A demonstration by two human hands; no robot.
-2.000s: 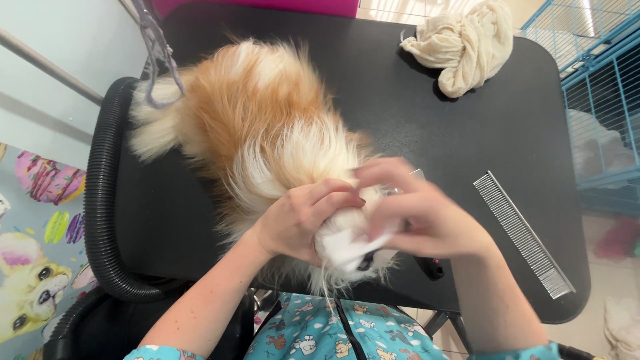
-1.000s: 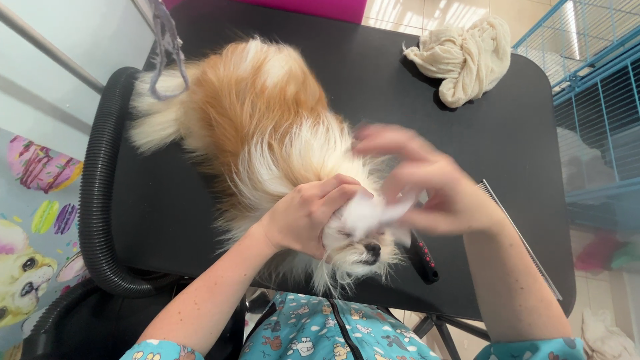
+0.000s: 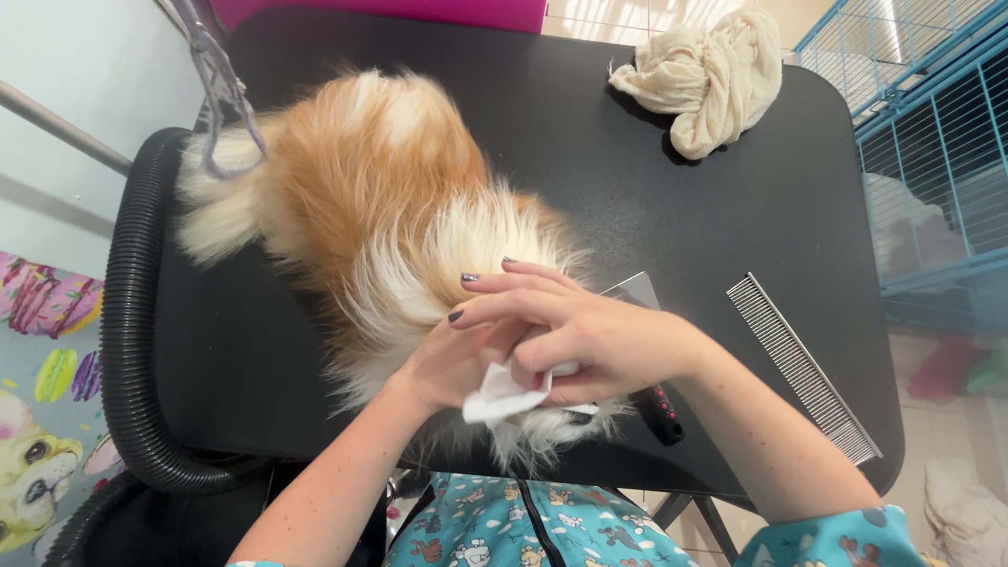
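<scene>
A long-haired orange and white dog (image 3: 378, 181) lies on a black grooming table (image 3: 551, 102), its head toward me. My left hand (image 3: 461, 362) rests on the dog's head, its fingers partly hidden under my right hand. My right hand (image 3: 575, 335) crosses over it, a crumpled white wipe (image 3: 504, 394) between thumb and fingers at the dog's face. The eyes are covered; part of the dark nose shows below. A slicker brush (image 3: 660, 413) with a black handle lies beside the head, partly behind my right hand. Farther right is a metal comb (image 3: 803, 366).
A twisted cream cloth (image 3: 709, 83) lies at the table's far right. A ribbed black hose (image 3: 130, 315) curves along the left edge. A grey loop (image 3: 224, 102) hangs over the dog's tail. Blue wire cages (image 3: 937, 157) stand to the right.
My right hand has moved left with the wipe, over my left hand. The dog's muzzle, visible a second ago, is now mostly covered.
</scene>
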